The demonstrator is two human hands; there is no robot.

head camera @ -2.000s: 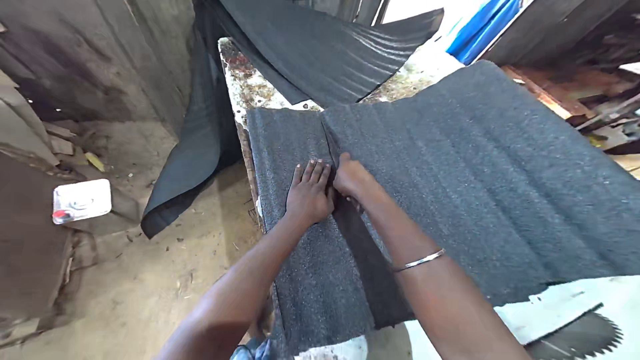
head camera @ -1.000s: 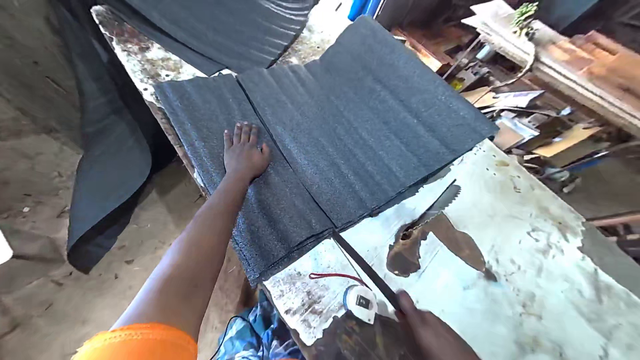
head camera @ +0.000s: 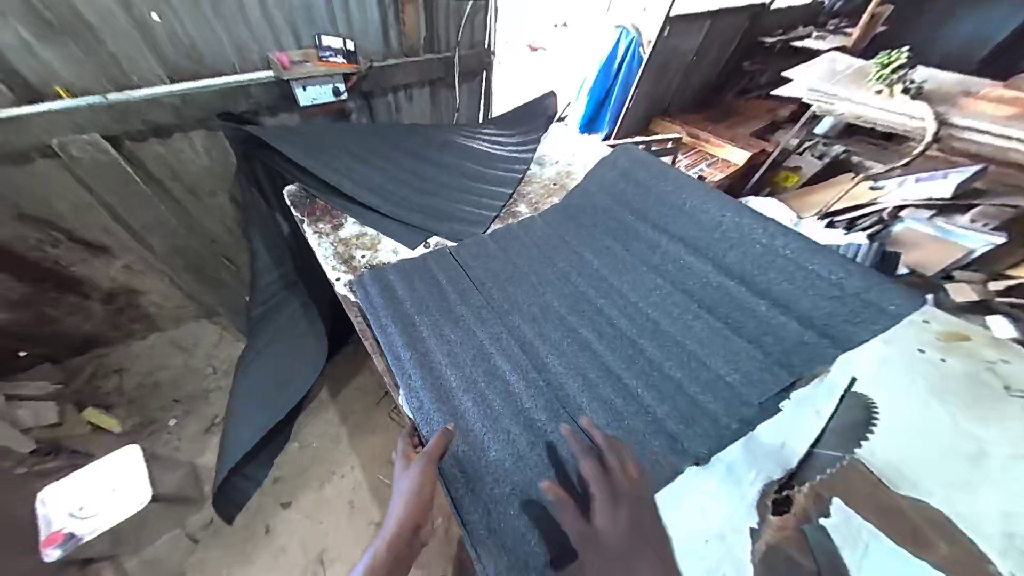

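A dark grey, ribbed felt-like sheet (head camera: 640, 304) lies over the worn white table (head camera: 920, 400), with a straight cut line running down its left part. My left hand (head camera: 420, 472) grips the left edge of the narrower strip (head camera: 456, 360), thumb on top and fingers at the side. Just above the strip, near the cut line, is my right hand (head camera: 604, 488), fingers spread and holding nothing; whether its fingertips touch is unclear. A toothed saw blade (head camera: 840, 436) rests on the table at the lower right.
Another black sheet (head camera: 416, 160) drapes over the table's far left corner to the floor. A white container (head camera: 94, 502) stands on the floor at left. Wood scraps and papers (head camera: 920, 232) crowd the right side. A corrugated metal wall (head camera: 200, 48) stands behind.
My left hand has moved from flat on the strip to its left edge. The dark, long, thin tool in my right hand one second ago is no longer there; that hand is now over the sheet.
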